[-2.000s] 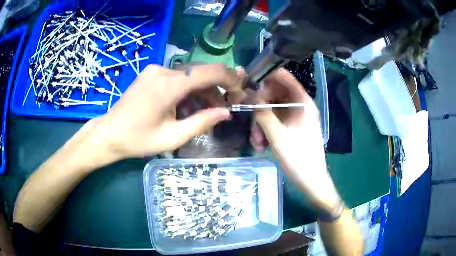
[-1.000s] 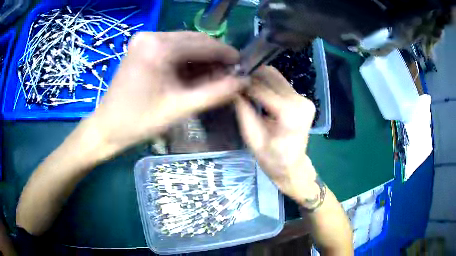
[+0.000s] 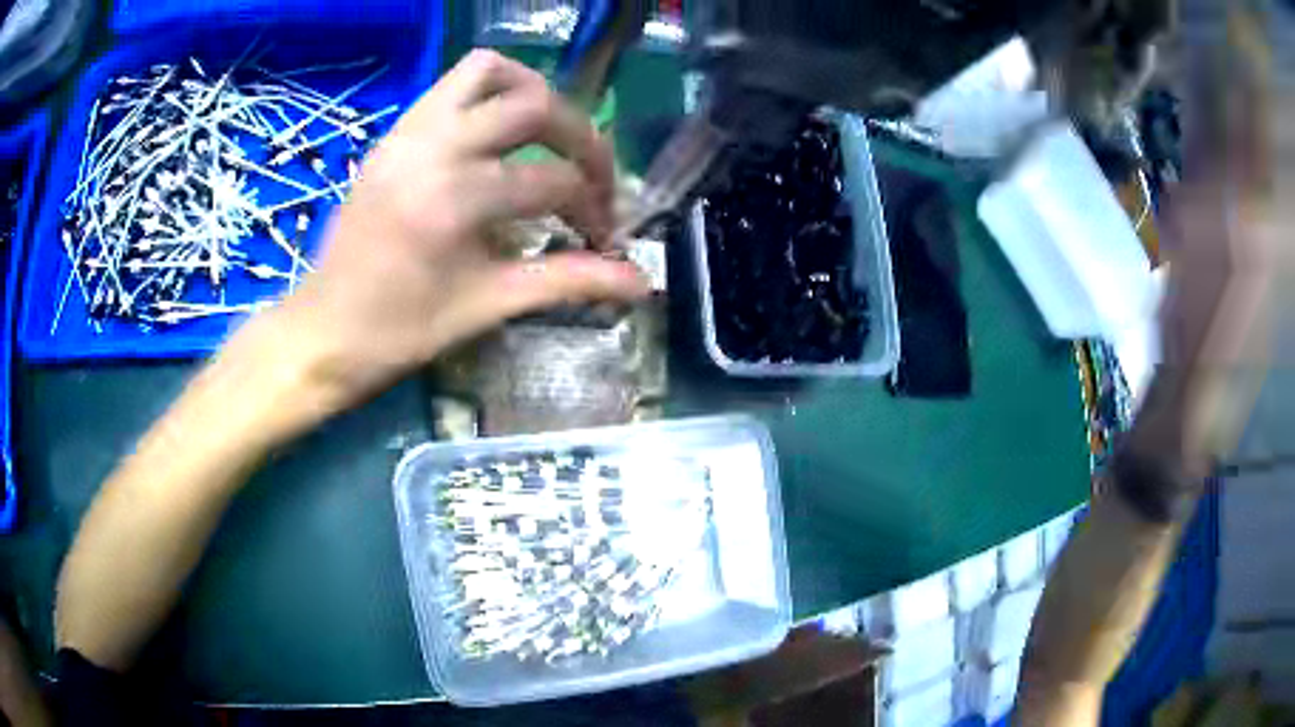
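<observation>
My left hand [image 3: 440, 234] is at the bench press, its thumb and fingertips close to the punch [image 3: 675, 178] above the metal base [image 3: 561, 376]. The fingers hide the fixture, and I cannot tell whether they grip a pin. My right hand [image 3: 1228, 270] is raised at the far right, blurred and partly out of the picture; its fingers are unclear. A clear tub of whitish pins [image 3: 547, 561] stands in front of the press. A clear tub of glossy black parts [image 3: 788, 256] stands right of it.
A blue tray [image 3: 107, 334] with long black-and-white pins lies at the left. Right of the black parts are a flat dark slab [image 3: 933, 298] and a white plastic container [image 3: 1072, 234]. The dark press head [image 3: 866, 64] hangs over the back. White blocks [image 3: 966, 611] show beyond the bench's front edge.
My two hands were together under the punch, earlier with a thin silvery pin. My right hand has moved away to the far right and up. My left hand stays at the press.
</observation>
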